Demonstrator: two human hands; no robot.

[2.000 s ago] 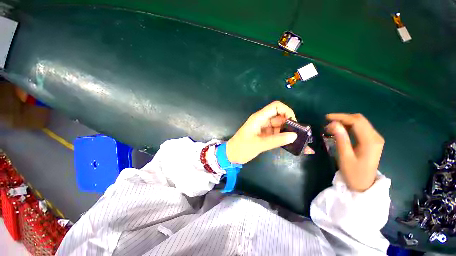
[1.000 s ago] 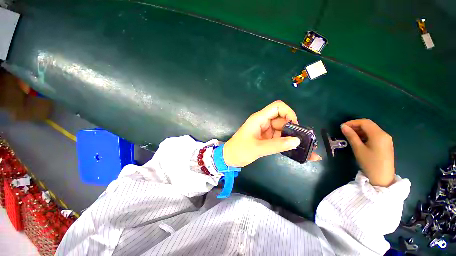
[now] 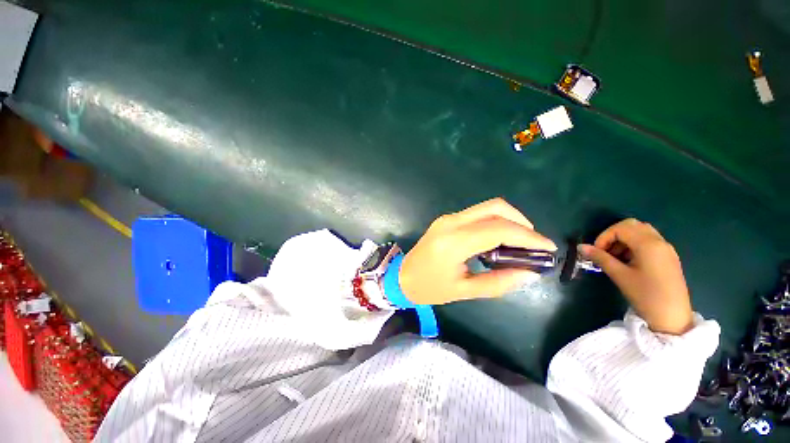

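My left hand (image 3: 472, 255) grips a dark watch case (image 3: 520, 258), seen edge-on between thumb and fingers, just left of a clip. My right hand (image 3: 645, 268) pinches the silver handle of a black spring clip (image 3: 570, 261), its black jaw turned towards the case. Whether jaw and case touch is hard to tell. A pale display module (image 3: 554, 122) with an orange tail lies on the belt beyond my hands. A partly assembled watch unit (image 3: 578, 86) lies just behind it at the seam. Another pale module (image 3: 762, 89) lies at the far right.
A tangled heap of black and silver clips (image 3: 767, 363) lies at the right edge. A blue stool (image 3: 180, 264) stands on the floor at left. Red goods (image 3: 65, 389) are at lower left. A grey-white box (image 3: 16, 48) is at the far left corner.
My left hand has turned the case from its dark face to edge-on. My right hand has brought the clip closer to it. The unit on the belt has shifted right.
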